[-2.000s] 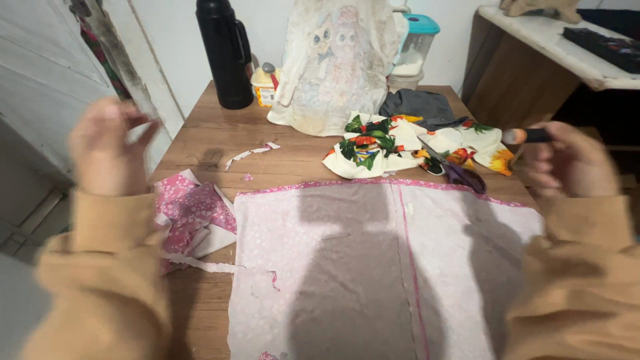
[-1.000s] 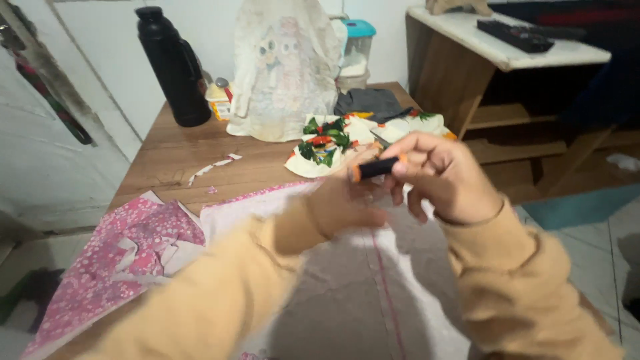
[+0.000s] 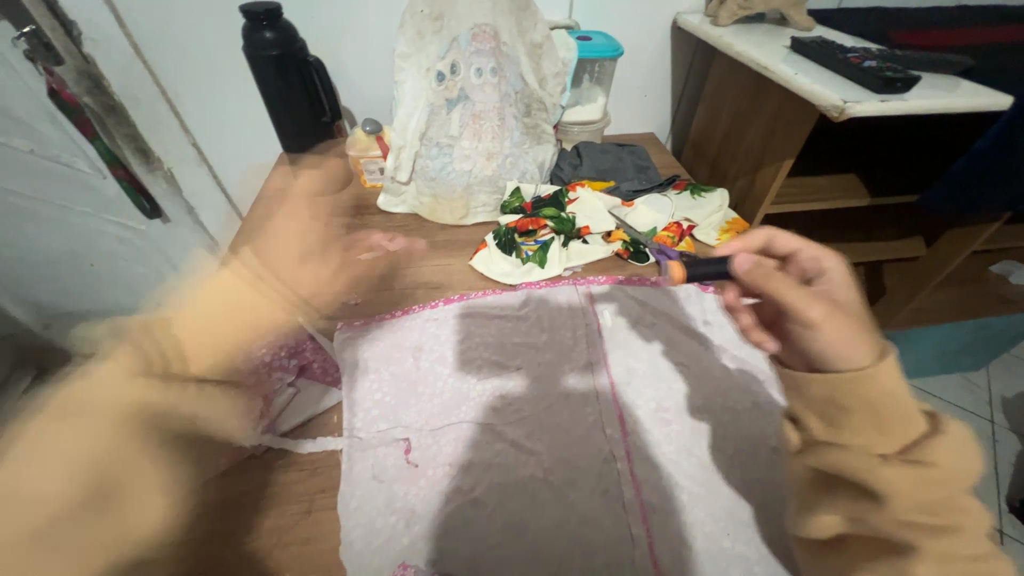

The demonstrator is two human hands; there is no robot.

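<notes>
In my right hand (image 3: 800,296) is a small black cylinder with an orange end (image 3: 704,270), held between thumb and fingers above the far right corner of a pink cloth (image 3: 512,416). That cloth lies spread with its pale side up, and a bright pink edge and seam show. My left hand (image 3: 312,232) is badly blurred, raised over the left part of the table; whether it holds anything cannot be told. Purple-handled scissors (image 3: 660,250) rest on a white cloth with a colourful print (image 3: 552,228), partly behind the cylinder. Folded pink floral fabric (image 3: 300,372) lies at the left.
A black thermos (image 3: 288,80), a small tub (image 3: 370,156), a covered upright object with a printed cloth (image 3: 480,120), grey fabric (image 3: 608,166) and a blue-lidded container (image 3: 594,76) stand or lie along the table's back. A shelf unit with a remote control (image 3: 854,64) adjoins at right.
One second ago both hands were close together around the black and orange cylinder. Now they are apart, the left out at the left, the cylinder in the right. The view has swung.
</notes>
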